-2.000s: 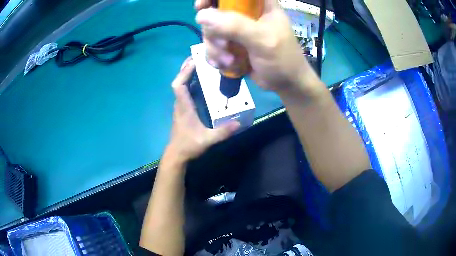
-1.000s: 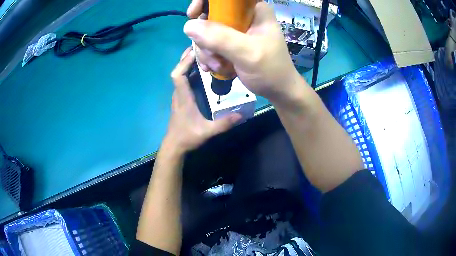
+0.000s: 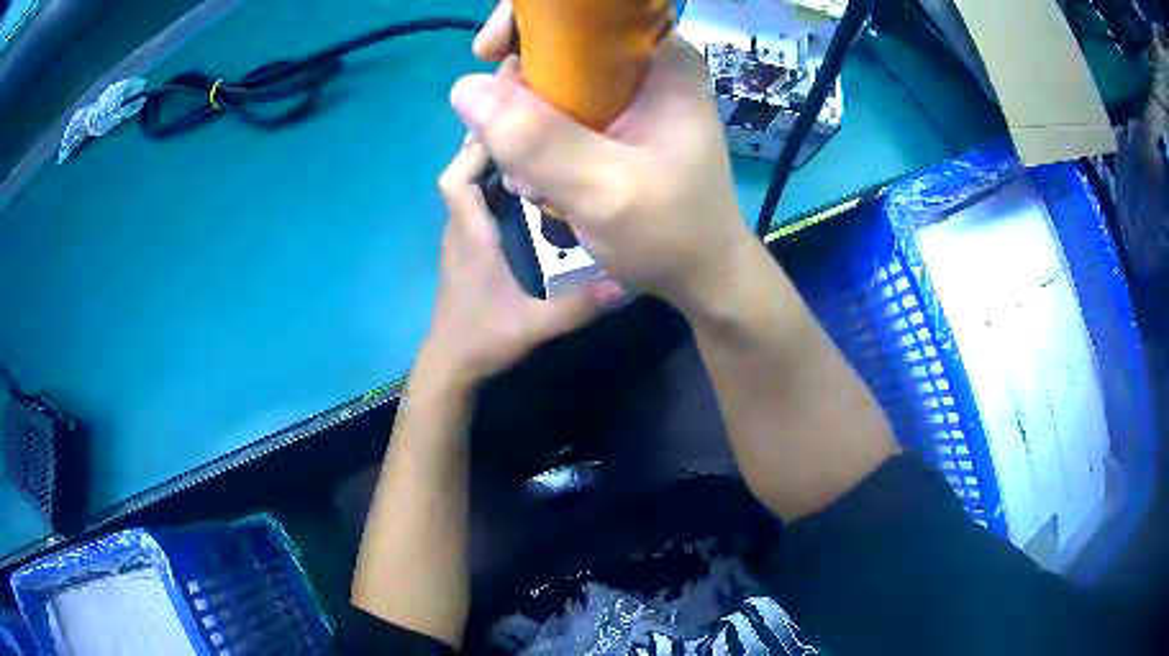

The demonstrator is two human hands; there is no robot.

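Note:
My right hand (image 3: 628,180) grips the orange electric screwdriver (image 3: 583,58), held upright over the housing. Its black nose is mostly hidden behind my hand, above the white cover plate (image 3: 564,272). My left hand (image 3: 487,288) holds the black housing (image 3: 513,237) with its white plate at the bench's front edge, fingers along the left side and thumb at the near end. My right hand hides much of the plate. The black power cord (image 3: 269,100) lies coiled at the back left with a yellow tie (image 3: 215,96) and a clear-bagged end (image 3: 100,118).
A white screw feeder (image 3: 769,83) stands at the back right, with a black cable (image 3: 814,115) hanging before it. Film-wrapped blue crates stand right (image 3: 942,385) and lower left (image 3: 244,596). Cardboard (image 3: 1038,83) lies above the right crate. Another black vented housing (image 3: 49,461) is at far left.
My right hand and the screwdriver have moved left and slightly nearer me, covering more of the plate. The hanging cable now slants more. My left hand keeps its hold, almost unmoved.

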